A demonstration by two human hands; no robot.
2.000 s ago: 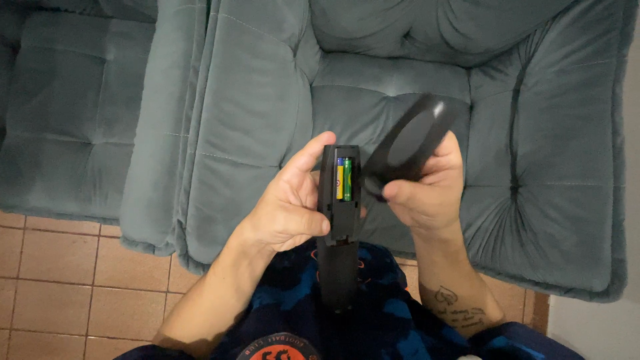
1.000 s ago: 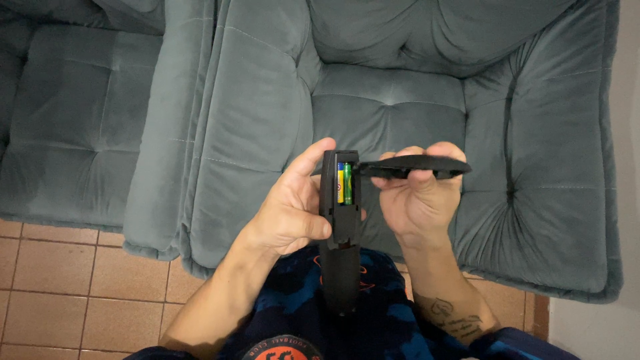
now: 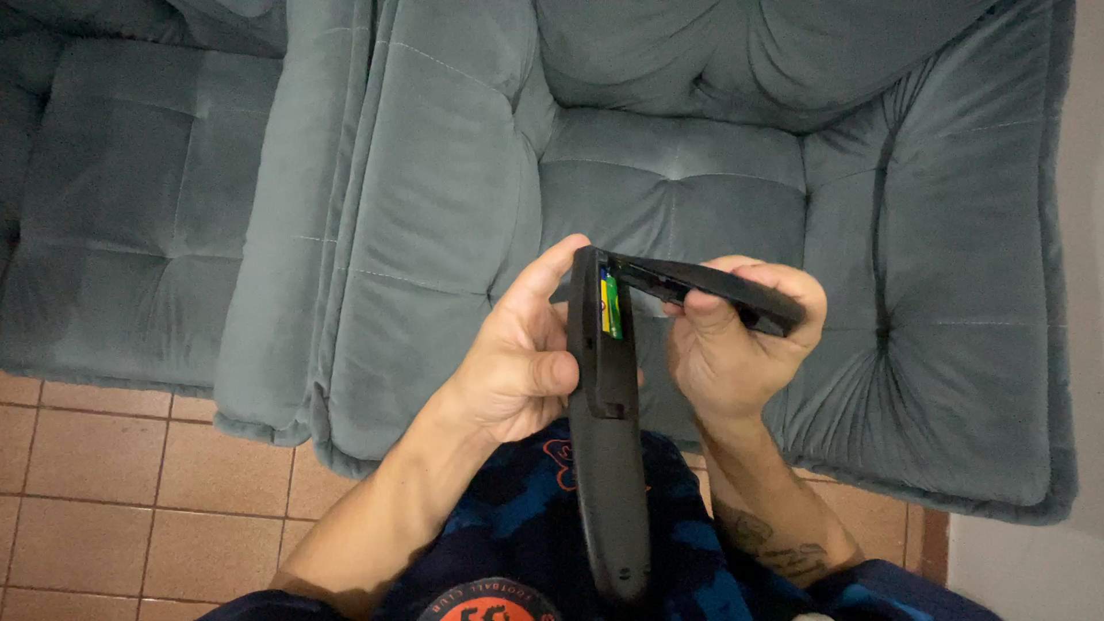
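Note:
My left hand [image 3: 526,354] grips a long black remote control [image 3: 611,483], its battery compartment facing up. Inside the compartment lie batteries [image 3: 611,304] with green and yellow casings. My right hand [image 3: 742,336] pinches the black battery cover [image 3: 733,291] between thumb and fingers. The cover is tilted, its far end at the top end of the remote beside the compartment and its near end out to the right. Part of the compartment is hidden by the angle of the remote.
A grey-green tufted sofa [image 3: 673,207] spreads ahead, with a padded armrest [image 3: 293,216] to the left. Terracotta floor tiles [image 3: 216,466] show below it. A pale wall [image 3: 1018,561] stands at the right. Dark blue patterned clothing [image 3: 509,535] is beneath the remote.
The cover has come from apart on the right to the top end of the remote. The remote has turned in my left hand, so the compartment shows more side-on.

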